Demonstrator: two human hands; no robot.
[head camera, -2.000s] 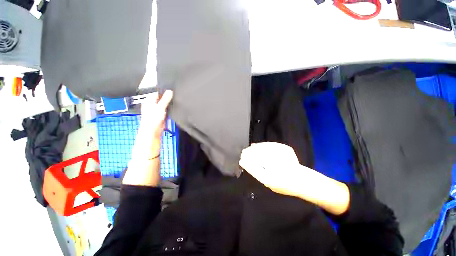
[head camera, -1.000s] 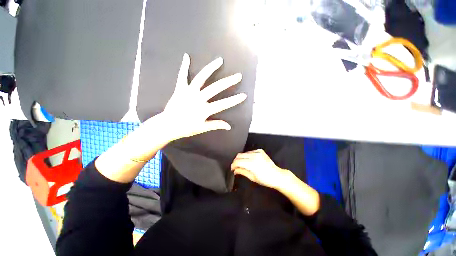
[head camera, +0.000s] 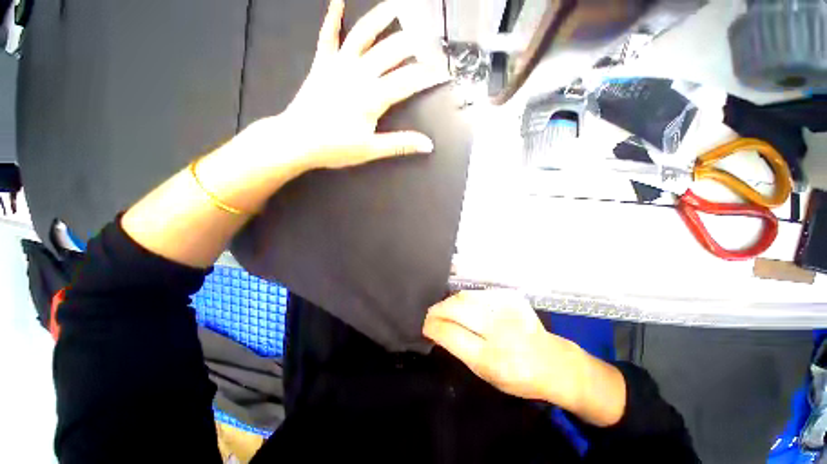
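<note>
A dark grey cut panel (head camera: 363, 227) lies on the white machine table, its lower corner hanging over the front edge. My left hand (head camera: 363, 100) lies flat on it with fingers spread, near the presser foot (head camera: 467, 68). My right hand (head camera: 494, 340) pinches the panel's lower right corner at the table edge. More dark panels (head camera: 127, 118) lie flat at the left. The needle itself cannot be made out.
Shears with orange and red handles (head camera: 734, 204) lie right of the machine, beside a crumpled clear plastic bag (head camera: 648, 113). A phone (head camera: 813, 231) is at the right edge. A blue crate (head camera: 240, 308) is below left. Dark cloth (head camera: 725, 381) hangs below right.
The view has shifted up, showing the machine head. My left hand has gone from the panel's lower edge to flat on top, then farther forward. My right hand still holds the corner.
</note>
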